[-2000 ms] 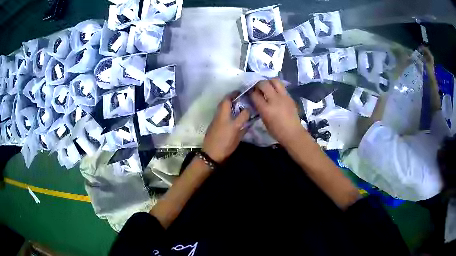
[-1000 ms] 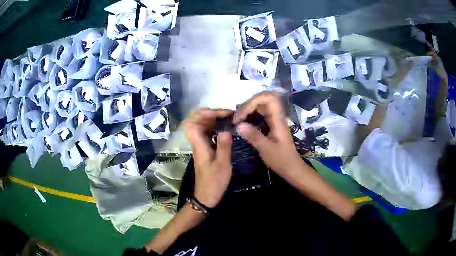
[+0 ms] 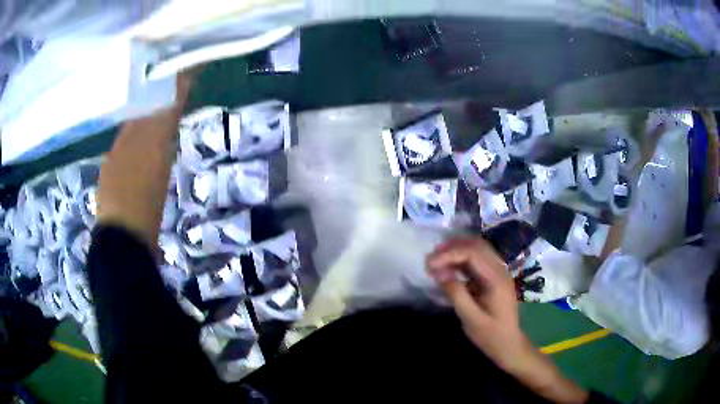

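My left forearm [image 3: 142, 177] reaches up and forward on the left. My left hand is hidden at the edge of a large bright white object [image 3: 87, 87], so its grip cannot be seen. My right hand [image 3: 474, 272] is slightly blurred over the near side of the pale bench [image 3: 335, 158]. Its fingers are loosely curled and apart, with nothing visible in it. Open boxes with whitish flared liners stand in crowded rows at left [image 3: 217, 280] and in a smaller group at right [image 3: 426, 201]. A dark tangle of cables [image 3: 530, 280] lies right of my right hand.
The dark green conveyor belt [image 3: 339, 67] runs beyond the bench and carries a few dark boxes [image 3: 410, 38]. Large pale, blurred surfaces cross the top of the view. A coworker's white sleeve [image 3: 647, 300] is at right, beside the bench.
The view has tilted up. My hands have parted, and the black box between them is gone from them. My left arm has stretched forward and left; my right hand has stayed near the bench's front.
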